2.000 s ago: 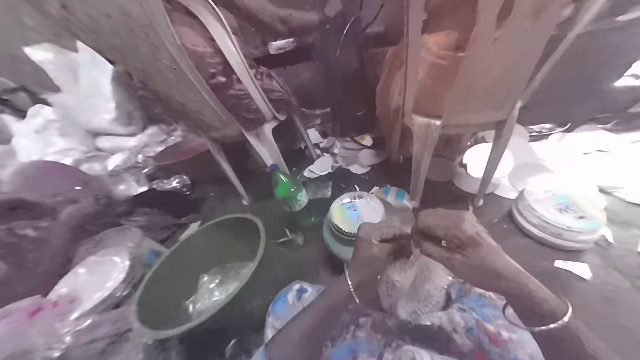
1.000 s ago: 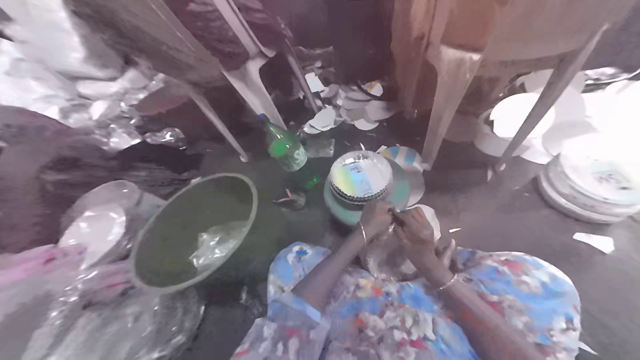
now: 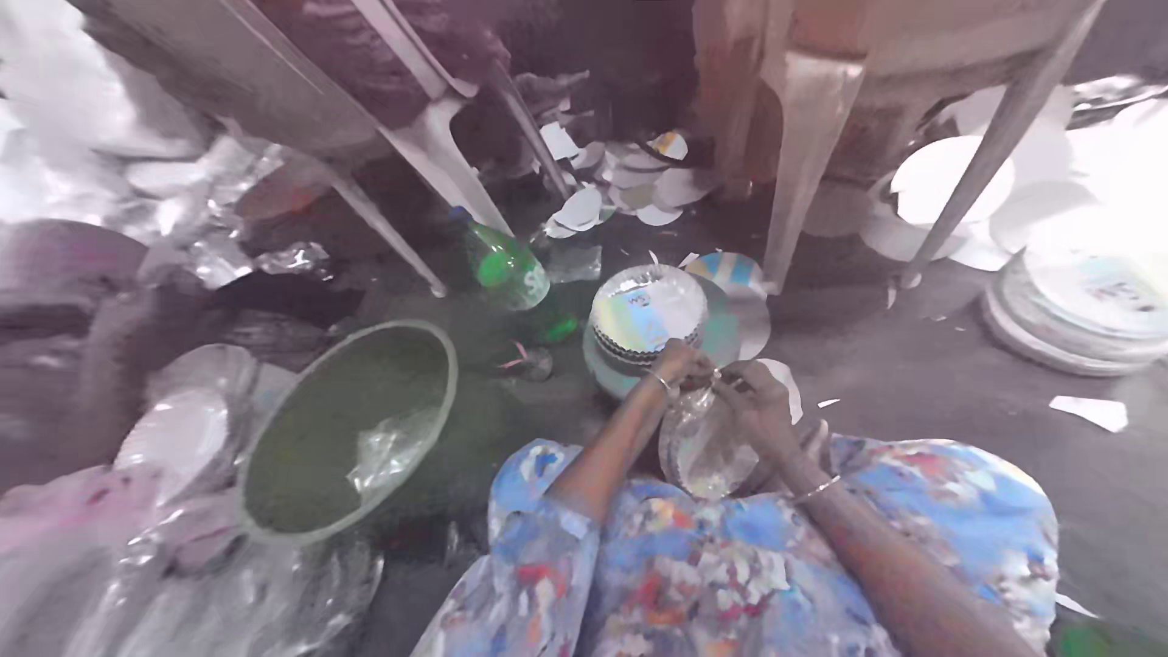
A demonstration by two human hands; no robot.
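Observation:
My left hand point(image 3: 683, 367) and my right hand point(image 3: 756, 397) meet fingertip to fingertip at the gathered top of a clear plastic bag point(image 3: 707, 447), each pinching it. The bag, with round plate-like contents, rests upright against my lap in a blue floral garment. Just beyond my left hand, a stack of round plates with crimped edges point(image 3: 650, 310) sits on a wider round base, with printed paper on top. A round piece with blue and yellow stripes point(image 3: 728, 270) lies behind it. Exactly what my fingertips do with the plastic is too small to tell.
A green oval-looking tub point(image 3: 301, 456) holding clear plastic lies left. A green bottle point(image 3: 506, 269) leans near a plastic chair's leg point(image 3: 456, 164); another chair leg point(image 3: 812, 155) stands ahead. Round white pieces point(image 3: 579, 210) are scattered behind. Stacked plates point(image 3: 1086, 315) stand right, near a paper scrap point(image 3: 1089, 412).
Both hands stay together at the top of the bag throughout. The view has shifted, showing more of my lap than two seconds ago.

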